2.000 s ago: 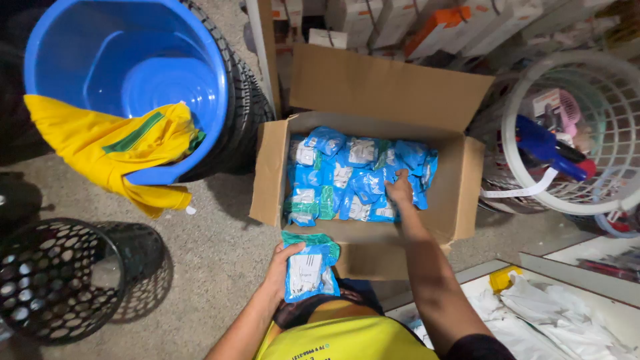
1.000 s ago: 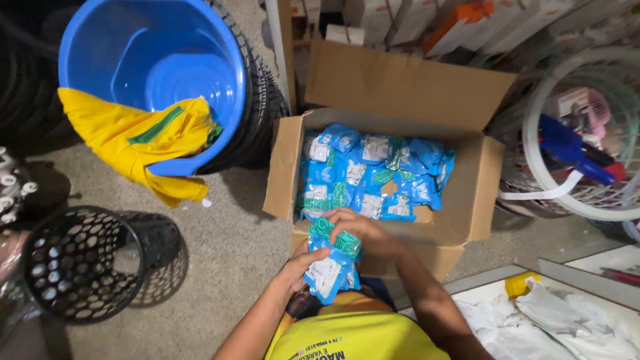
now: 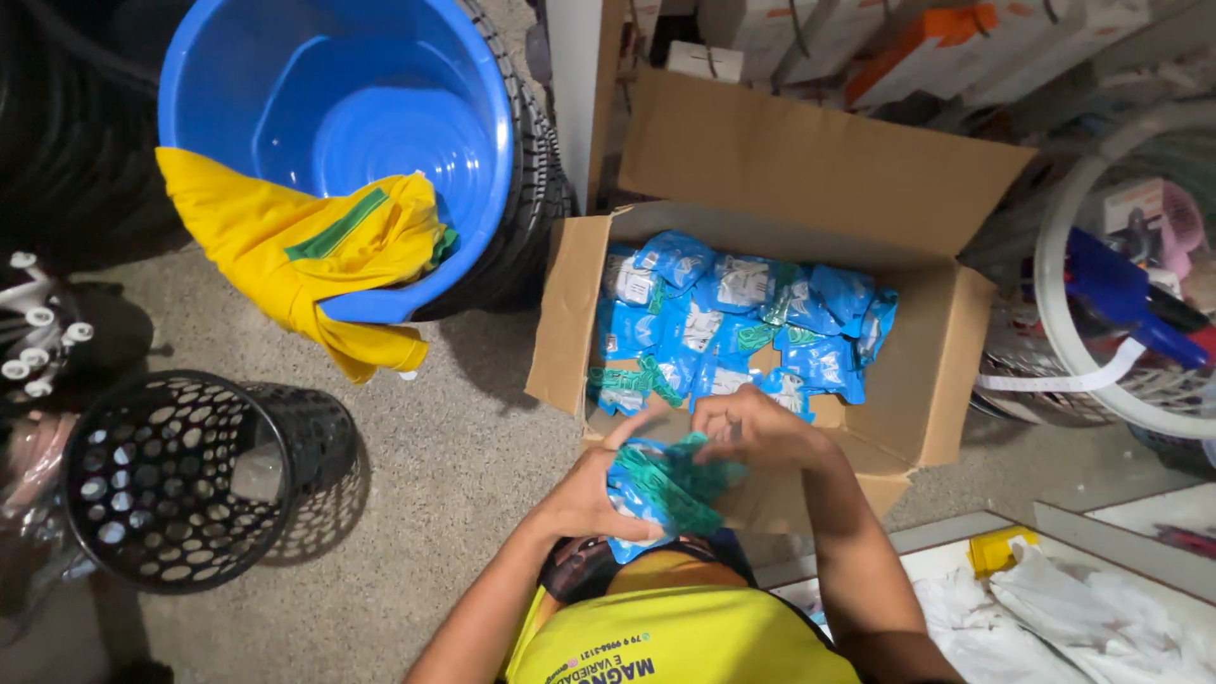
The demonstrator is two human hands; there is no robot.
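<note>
My left hand [image 3: 594,494] grips a blue plastic packet [image 3: 632,537] with green cord-like material [image 3: 689,484] over it, in front of my torso. On the right side of the green material are the bent, partly blurred fingers of my right hand [image 3: 741,427]; whether they pinch it is unclear. Just beyond both hands stands an open cardboard box [image 3: 936,351], its flaps folded out. Several blue packets [image 3: 746,283] with white and green parts lie inside, and some cardboard bottom shows between them.
A blue plastic basin [image 3: 389,123] with a yellow cloth [image 3: 313,247] over its rim is at upper left. A black perforated basket [image 3: 180,480] lies below it. White baskets [image 3: 1054,275] stand right of the box, and an open-topped bin [image 3: 978,527] holding white plastic bags is at lower right.
My right hand has moved from inside the box to the packet by my left hand. The green material there has shifted and is more spread out than a second ago.
</note>
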